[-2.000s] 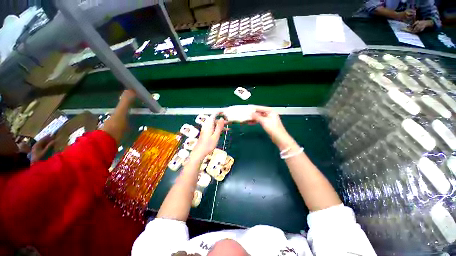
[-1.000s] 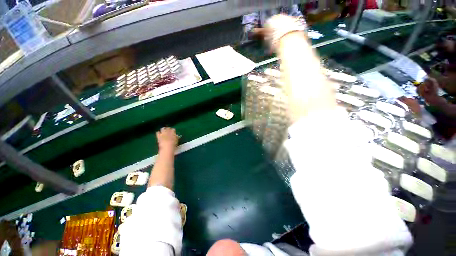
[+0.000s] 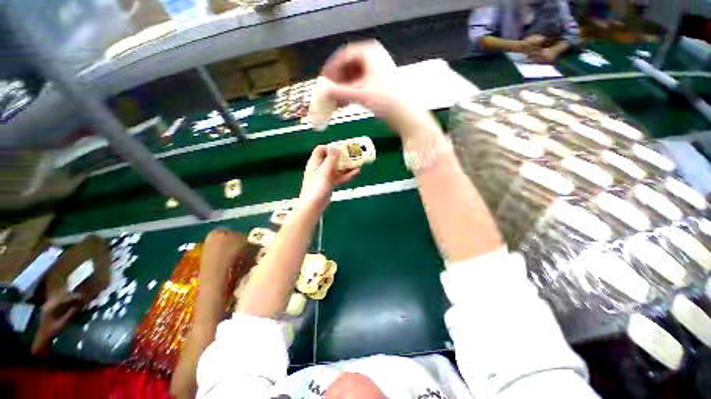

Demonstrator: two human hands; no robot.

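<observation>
My left hand (image 3: 326, 175) holds a cream housing (image 3: 357, 153) above the belt; its open middle shows brown and dark parts. My right hand (image 3: 362, 74) is raised above and beyond it, blurred, with a plain cream cover (image 3: 321, 105) between thumb and fingers. The two pieces are apart. Several cream housings lie in a loose pile (image 3: 316, 276) on the bench, partly hidden by my left forearm. The clear blister trays (image 3: 499, 167) stand stacked at right, with plain cream units in their pockets.
The green belt (image 3: 269, 175) carries a cream unit (image 3: 233, 188). A neighbour's arm (image 3: 204, 312) reaches over the orange strip sheet (image 3: 168, 312) at left. Small white parts (image 3: 117, 284) lie beyond it. A slanted post (image 3: 148, 148) stands at left. Another person's hands (image 3: 538, 48) show across the belt.
My left hand, empty over the belt before, now holds a housing. My right hand has come back left from above the trays with a cream cover. The neighbour's arm has come over the orange sheet.
</observation>
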